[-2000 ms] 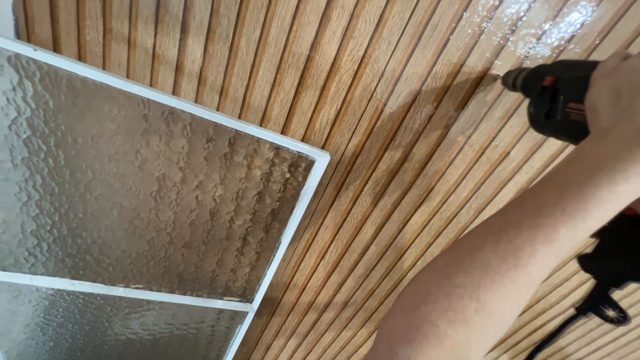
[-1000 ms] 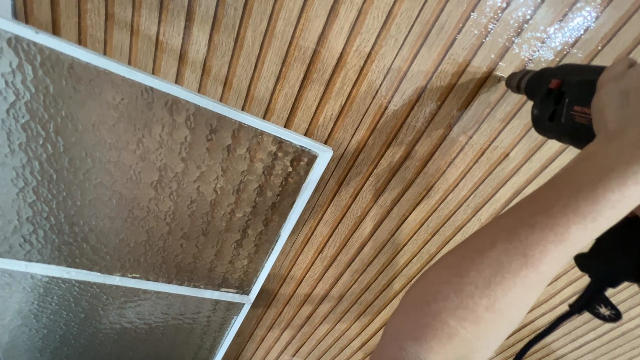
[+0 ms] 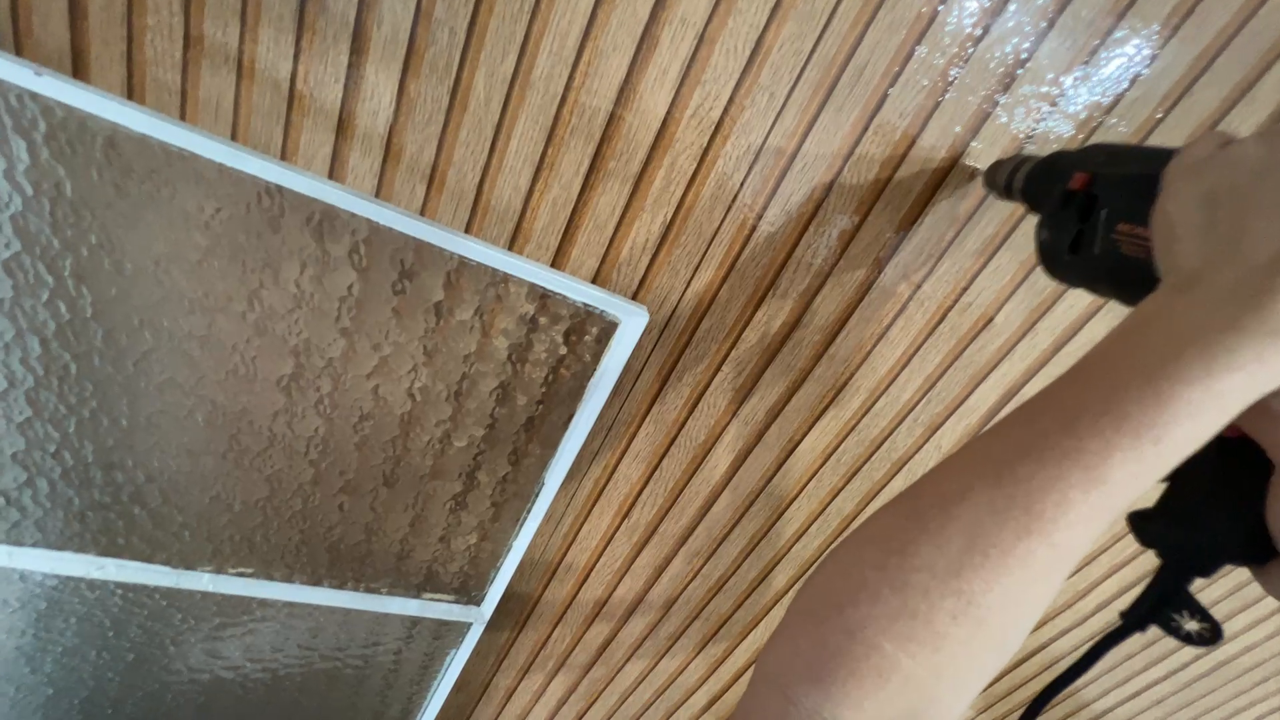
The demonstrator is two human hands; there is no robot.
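Observation:
A black corded power drill points left at the upper right, its bit end at or close to the ribbed wood-look panel. My left hand is closed over the drill's body, and its forearm runs down to the bottom edge. Behind that forearm, at the right edge, the drill's handle end shows with its cord. Only a sliver of my right hand is in view there, around the handle; its fingers are mostly cut off. The bit's very tip is too small to make out clearly.
A white-framed pane of textured glass takes up the left, its corner near the middle of the view. The black power cord hangs towards the bottom right. Bright glare lies on the panel above the drill.

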